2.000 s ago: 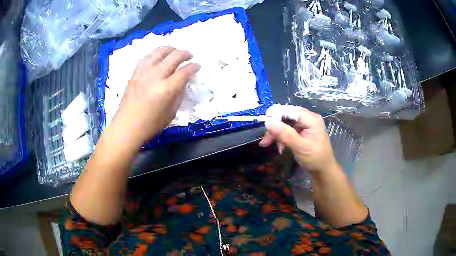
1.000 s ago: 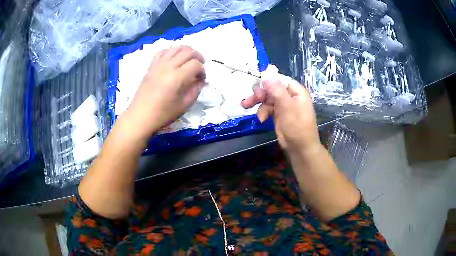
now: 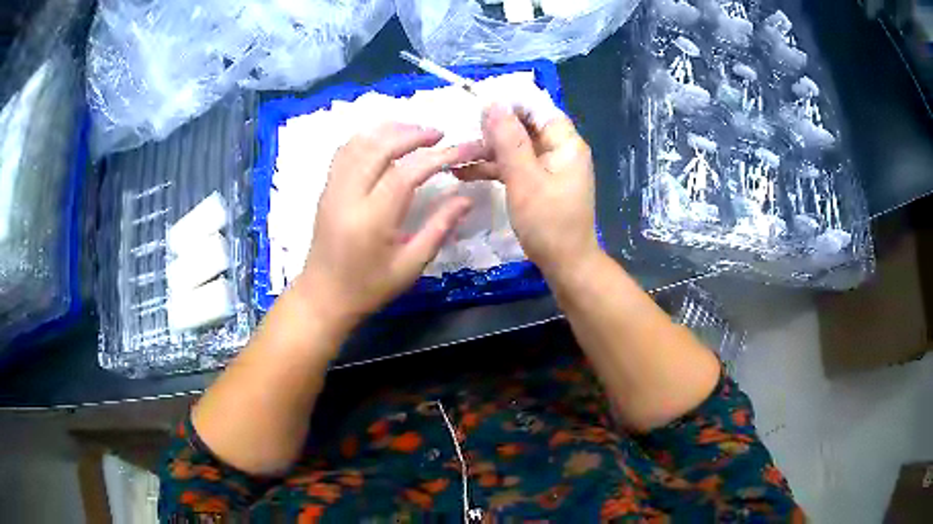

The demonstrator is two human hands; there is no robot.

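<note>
The blue plastic tray (image 3: 268, 184) lies in front of me, filled with a pile of loose white parts (image 3: 312, 154). My right hand (image 3: 552, 184) is over the tray's right side, its fingers closed on a stemmed white part; the slim white stem (image 3: 438, 70) sticks out up and to the left. The rest of that part is mostly hidden by the fingers. My left hand (image 3: 373, 210) is over the tray's middle with its fingers apart, fingertips close to my right hand. I see nothing held in it.
The left clear tray (image 3: 133, 307) holds white blocks (image 3: 200, 261). The right clear tray (image 3: 655, 210) holds stemmed parts in pockets. Crumpled clear plastic bags (image 3: 225, 51) lie behind the blue tray. Stacked filled trays (image 3: 36, 194) stand far left. The dark tabletop (image 3: 409, 338) has a curved front edge.
My right hand has moved up and left with the stemmed part, whose stem now points up-left. My left hand has opened its fingers and come close to it. The view has shifted slightly.
</note>
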